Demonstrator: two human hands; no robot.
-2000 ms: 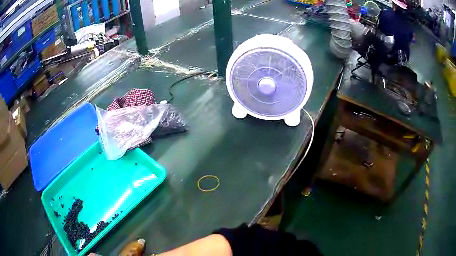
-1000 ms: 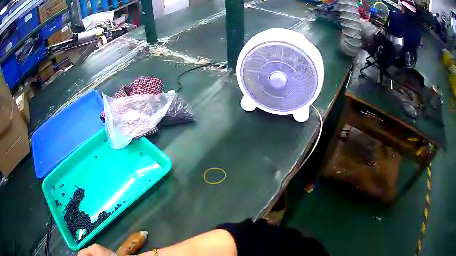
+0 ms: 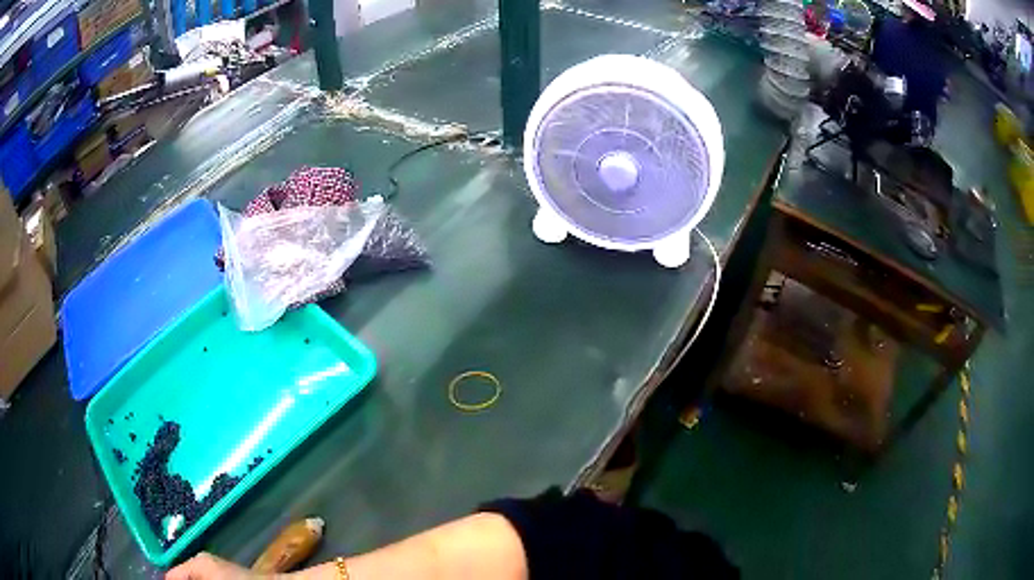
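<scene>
My right hand [image 3: 206, 569] shows only in part at the bottom edge, below the teal tray; its fingers are cut off, so what it holds cannot be seen. My left hand is out of the picture. A tan-brown wooden handle [image 3: 291, 544] with a pale end lies just beyond my right wrist, its lower part hidden. The teal tray [image 3: 267, 368] holds a loose heap of small black parts [image 3: 168, 482] in its near left corner and a few scattered ones.
A blue tray [image 3: 136, 295] lies behind the teal one. A clear plastic bag [image 3: 278, 266] overlaps both trays' far ends, by a red checked cloth [image 3: 318, 187]. A yellow rubber band [image 3: 474, 391] lies right of the trays. A white fan [image 3: 619, 170] stands near the bench's right edge.
The view has shifted slightly. My right hand, barely visible at the bottom edge two seconds ago, shows a little more now. The trays, bag and rubber band have not moved on the bench.
</scene>
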